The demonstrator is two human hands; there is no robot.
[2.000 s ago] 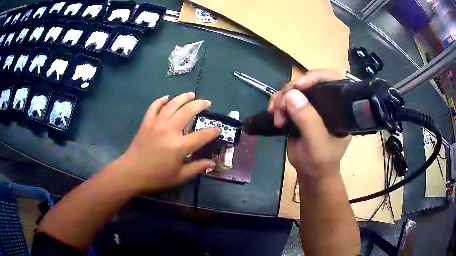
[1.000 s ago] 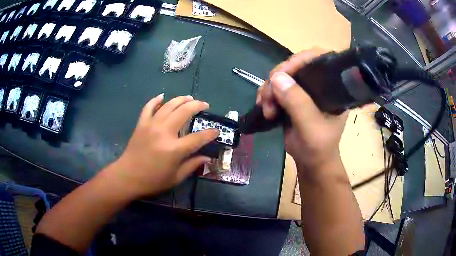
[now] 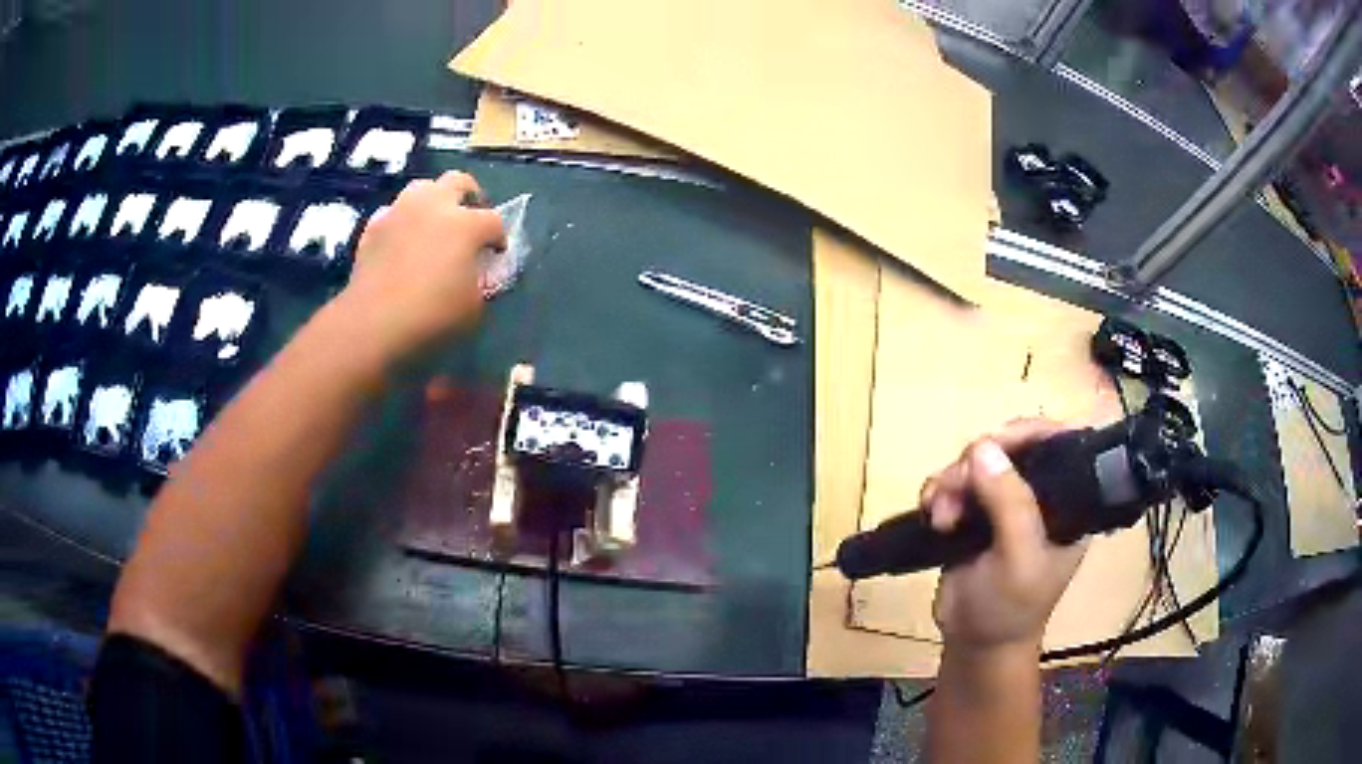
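Observation:
The black LED light unit (image 3: 574,437) rests between two upright pale blocks on the dark red board (image 3: 672,500), its pale dotted face up and its cable hanging over the bench's front edge. My left hand (image 3: 433,246) is at the small clear plastic bag (image 3: 510,246), at the bag's left side; its fingertips are hidden, so I cannot tell whether it grips anything. My right hand (image 3: 1004,545) holds the black electric screwdriver (image 3: 1046,493) above the cardboard at the right, its nose pointing left, apart from the unit.
Rows of black housings with white inserts (image 3: 224,224) lie at left. A slim silver tool (image 3: 722,306) lies above the fixture. Cardboard sheets (image 3: 747,105) lie at the back and right. Corded black units (image 3: 1143,351) lie at right. A blue crate (image 3: 53,694) shows at the lower left.
My left hand has let go of the unit and moved up to the clear bag. My right hand has drawn the screwdriver away from the unit, down and right. The view has shifted.

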